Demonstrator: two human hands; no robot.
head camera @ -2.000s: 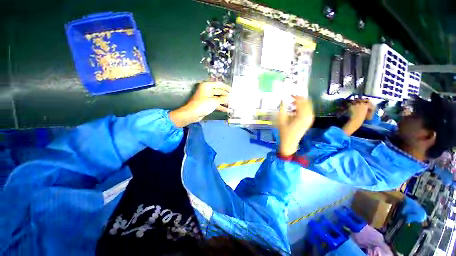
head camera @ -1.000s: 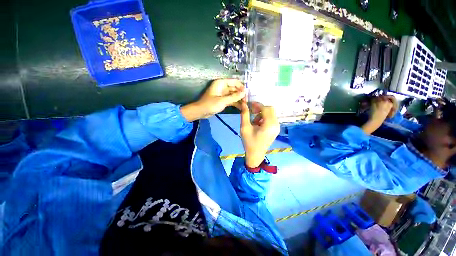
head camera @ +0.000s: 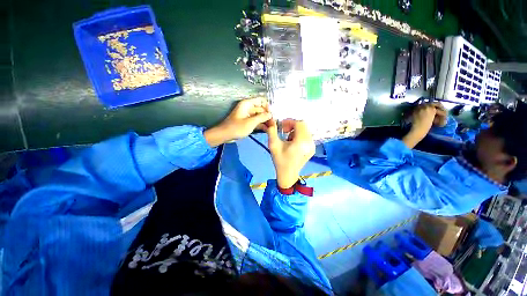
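Note:
My left hand (head camera: pixel 248 118) and my right hand (head camera: pixel 290 147) meet fingertip to fingertip at the near left corner of the packed blister trays (head camera: pixel 283 58). A small module seems pinched between them, but the fingers hide most of it. The packed trays are a clear block with yellow tape on the far edge, a white label (head camera: pixel 319 43) and a green sticker (head camera: pixel 314 88). A loose pile of dark and silver components (head camera: pixel 252 49) lies along their left side.
A blue parts bin (head camera: pixel 92 58) with small yellow-tan pieces lies at the left. Black housings (head camera: pixel 415 68) and a white slotted tray (head camera: pixel 449 69) are at the right. A neighbour in a blue smock (head camera: pixel 399 173) works close at my right.
My right hand has come from over the packed trays to meet my left hand at their corner. Over the last second the hands stay together while the view shifts slightly.

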